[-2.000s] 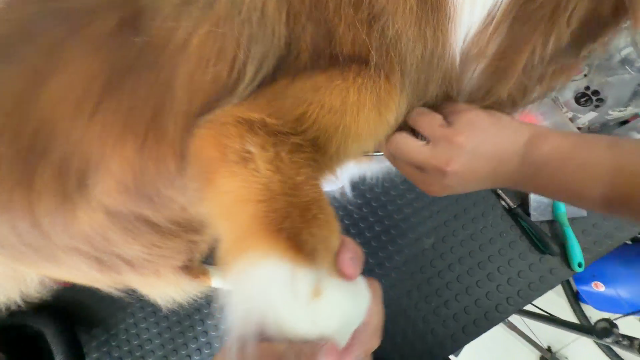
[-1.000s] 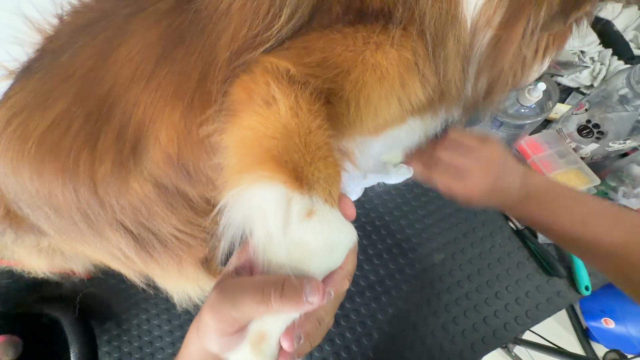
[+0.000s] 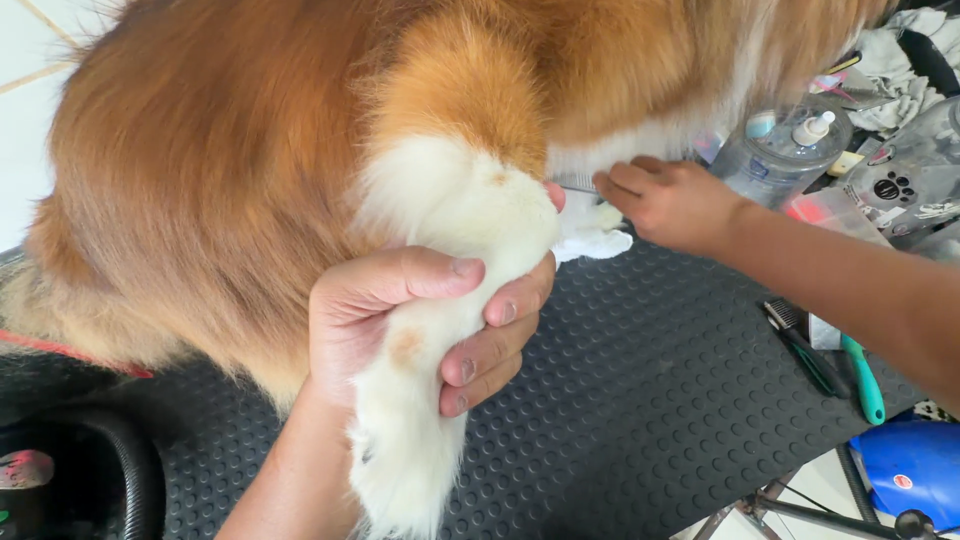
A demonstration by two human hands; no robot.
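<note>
A long-haired brown and white dog [image 3: 225, 172] is on a black studded rubber mat [image 3: 637, 390]. My left hand [image 3: 427, 330] is wrapped around the dog's raised white foreleg [image 3: 480, 217], thumb on top and fingers underneath, with the paw hanging below. My right hand [image 3: 667, 199] grips a metal comb [image 3: 574, 182] whose teeth lie against the white fur behind that leg, under the chest. Another white paw [image 3: 596, 241] rests on the mat below the comb.
At the right edge of the mat lie a black-handled grooming tool [image 3: 806, 349] and a teal-handled one [image 3: 864, 382]. Clear pump bottle [image 3: 780, 146], plastic case [image 3: 840, 214] and cloths [image 3: 892, 64] stand beyond. A blue machine [image 3: 911, 465] is lower right, a black hose [image 3: 139, 465] lower left.
My left hand still holds the foreleg, now with more of the lower leg and paw showing. My right hand has moved along the chest fur, and the comb's teeth now show.
</note>
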